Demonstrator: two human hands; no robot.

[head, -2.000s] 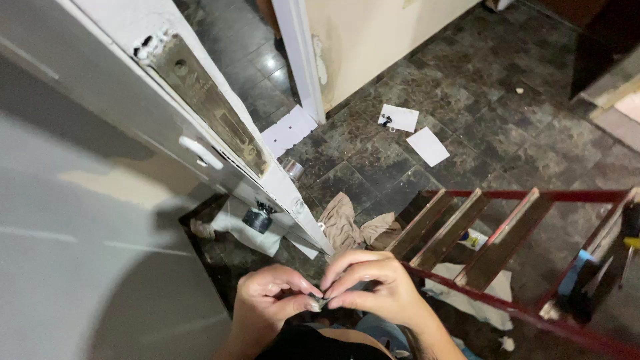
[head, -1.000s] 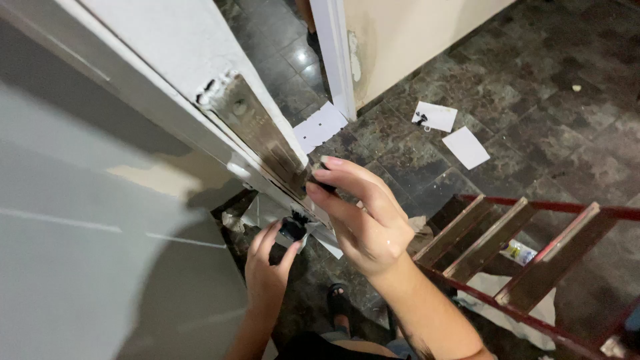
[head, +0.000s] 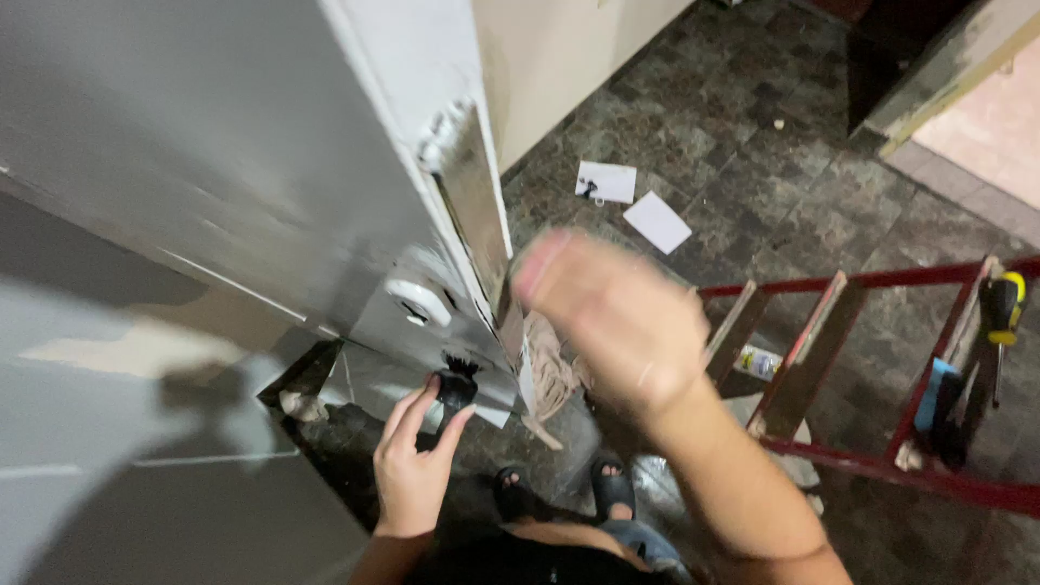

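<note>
Between the thumb and fingers of my left hand is a black door knob, close to the door face, where black marks show above it. My right hand is blurred and raised by the door's edge, beside the lower part of the metal lock plate; whether it holds something small cannot be told. The plate is set in the white door edge, with chipped paint round its top. A white oval fitting with a slot sits on the door face above my left hand.
At the right, a red-framed ladder bears a yellow and black screwdriver and other tools. On the dark tiled floor lie a white card, another card with black parts and a beige cloth. My sandalled feet stand below.
My hands were together two seconds ago; then they parted, the left to the door face and the right to its edge. The view has shifted, and more of the door face now shows.
</note>
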